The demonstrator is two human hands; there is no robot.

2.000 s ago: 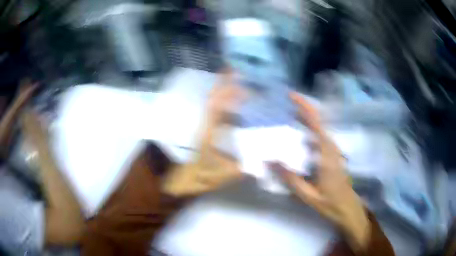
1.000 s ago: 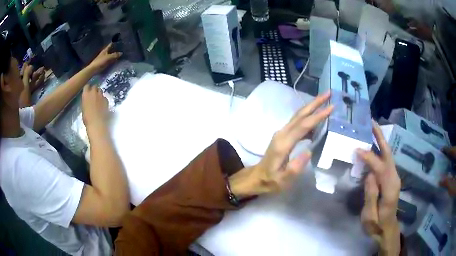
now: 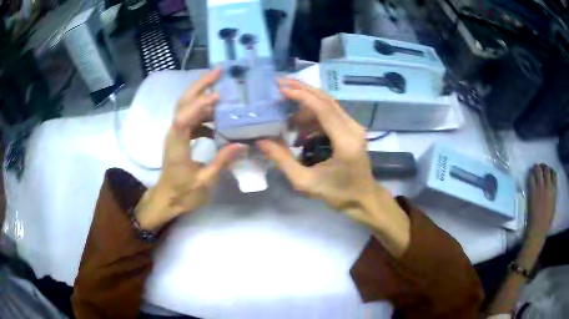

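A tall light blue retail carton (image 3: 246, 87) with a fan picture is held up in front of me, its near end towards me. A white flap (image 3: 251, 177) hangs from that end. My left hand (image 3: 187, 156) grips the carton's left side, fingers along it and thumb at the near end. My right hand (image 3: 330, 146) grips the right side the same way. The carton's inside is hidden. A dark grey bar-shaped part (image 3: 392, 164) lies beyond my right hand, with a dark round part partly hidden behind the fingers.
Cartons (image 3: 387, 84) lie at the back right; another carton (image 3: 466, 180) lies right. A neighbour's hand (image 3: 541, 193) rests at far right. At back left stand a carton (image 3: 90, 53) and a perforated dark strip (image 3: 154, 40). A white cable (image 3: 118, 134) loops on the white mat (image 3: 75, 180).
The view has turned right. My left hand, reaching at the carton's side before, now grips it. Both thumbs are at its near end, and the flaps there have changed position.
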